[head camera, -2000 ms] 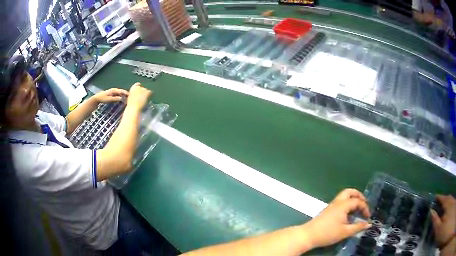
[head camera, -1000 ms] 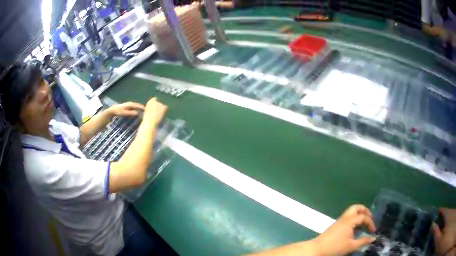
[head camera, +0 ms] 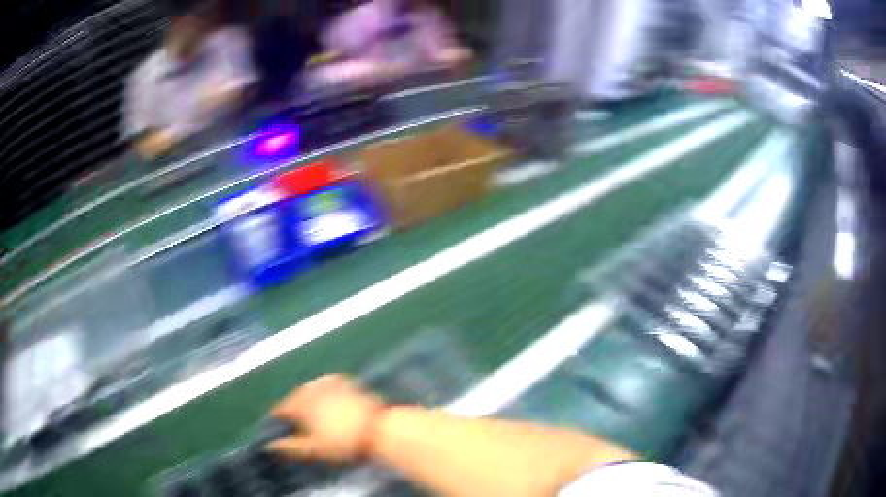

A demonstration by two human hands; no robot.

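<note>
The whole view is blurred. My right hand [head camera: 330, 419] reaches in from the lower right, over the clear blister tray [head camera: 423, 367] on the green line. Its fingers point left and down at dark parts [head camera: 228, 476] at the lower edge. Whether the fingers hold anything is too blurred to tell. The tray's near side is cut off by the picture's edge and partly hidden by my hand and forearm. My left hand is not in view.
A blue bin [head camera: 255, 254] with pale things, a red bin [head camera: 306, 178] and a brown cardboard box [head camera: 427, 175] stand across the line. Clear ribbed trays [head camera: 695, 291] lie at right. Clear trays and a white sheet [head camera: 44, 379] lie at left. Two people sit beyond.
The view has swung far to the right. The neighbour at left and my left hand have left the picture. The blue bin, cardboard box and right-hand trays have come in.
</note>
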